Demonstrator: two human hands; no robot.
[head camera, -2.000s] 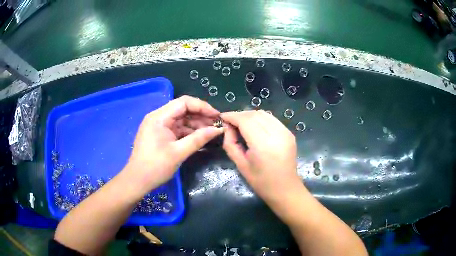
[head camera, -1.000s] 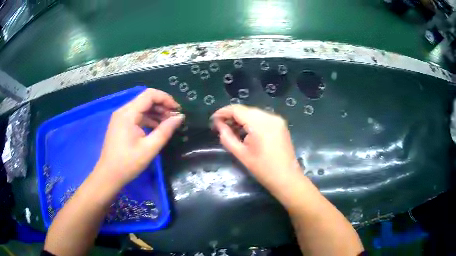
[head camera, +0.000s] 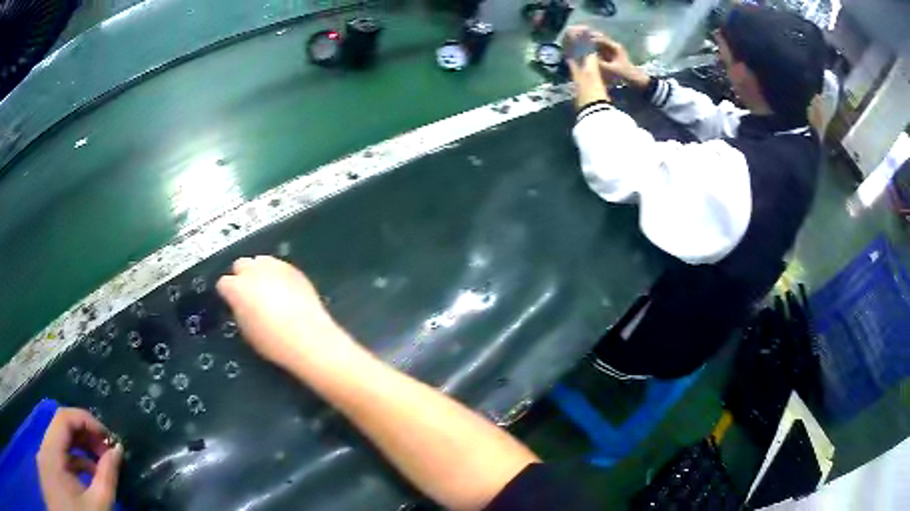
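Small shiny rings (head camera: 162, 351) lie spaced out on the dark mat (head camera: 399, 259) at the left. My left hand (head camera: 80, 461) is at the lower left edge, partly cut off, with something small and shiny, likely a ring (head camera: 113, 442), between thumb and fingertips. My right hand (head camera: 271, 302) is over the mat at the upper right side of the rings, fingers bent down; what is under its fingertips is hidden. The blue tray (head camera: 24, 454) is mostly cut off behind my left hand.
A pale scuffed rail (head camera: 349, 172) runs along the mat's far edge. Beyond it, a green belt (head camera: 239, 110) carries black units (head camera: 359, 42). Another person (head camera: 688, 190) works at the right with both hands near the belt. A blue crate (head camera: 863, 334) stands at the far right.
The view has swung right, bringing the other person and black units into sight. My hands have moved apart, my right hand now reaching out to the laid-out rings.
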